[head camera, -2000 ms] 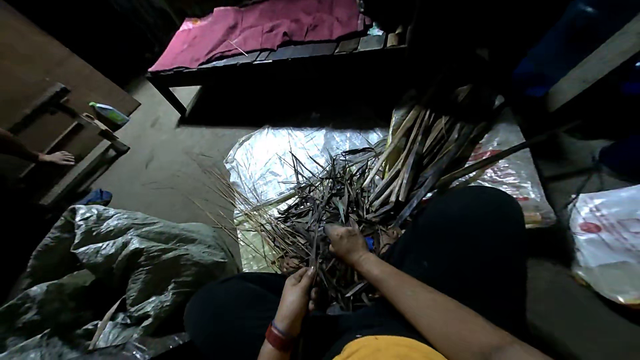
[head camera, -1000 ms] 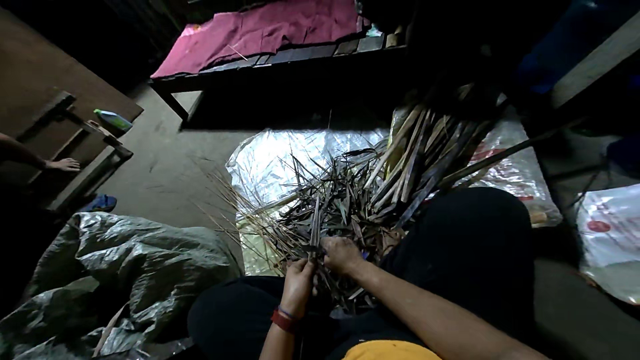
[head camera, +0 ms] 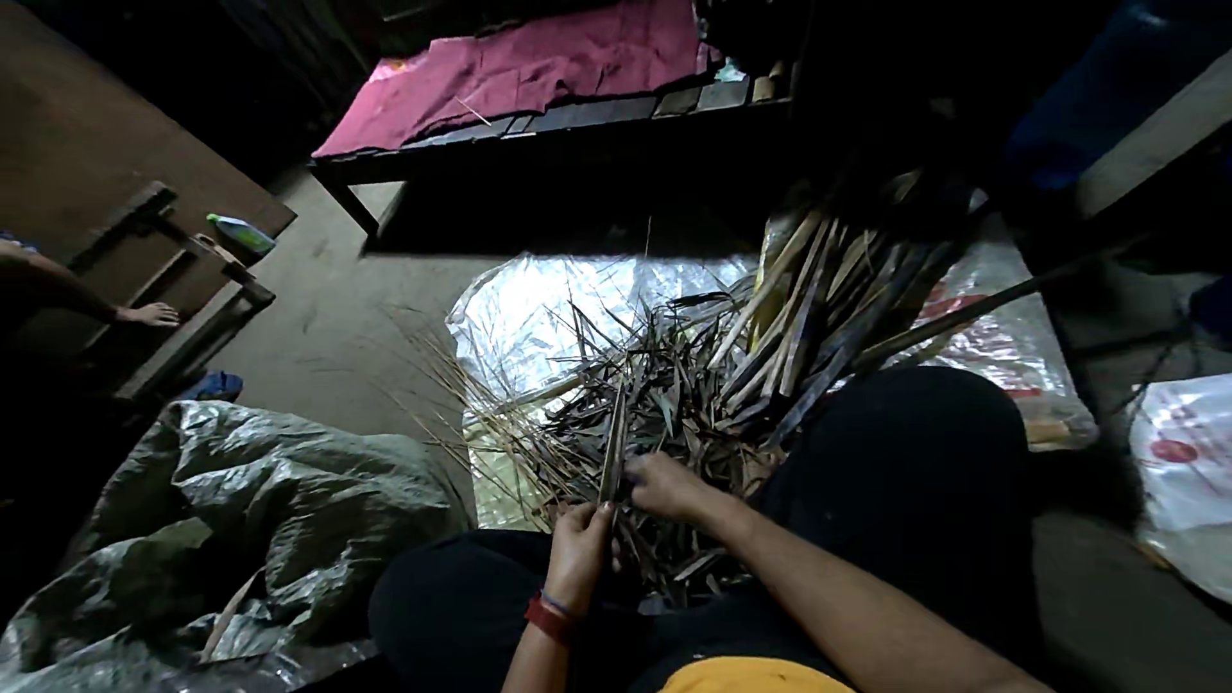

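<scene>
Between my knees lies a heap of dry, dark leaf strips (head camera: pixel 674 404) on plastic sacks. My left hand (head camera: pixel 580 544), with a red band at the wrist, pinches the lower end of a long dried leaf strip (head camera: pixel 614 443) that points up and away from me. Close beside that strip, on its right, is my right hand (head camera: pixel 664 486), its fingers curled; whether it grips a blade or part of the leaf is hidden. Thin pale leaf ribs (head camera: pixel 491 423) fan out at the heap's left. Long dried stalks (head camera: pixel 799 308) lie at its upper right.
A crumpled green-grey tarp (head camera: pixel 308 500) lies at the left. Beyond the heap stands a low bench (head camera: pixel 568 120) with a red cloth (head camera: pixel 539 72). Another person's hand (head camera: pixel 149 315) rests by a wooden frame (head camera: pixel 192 327), near a bottle (head camera: pixel 241 233). A white sack (head camera: pixel 1189 452) lies at the right.
The long leaf strip stands out more upright above my left hand than two seconds ago. My hands stay close together over the heap.
</scene>
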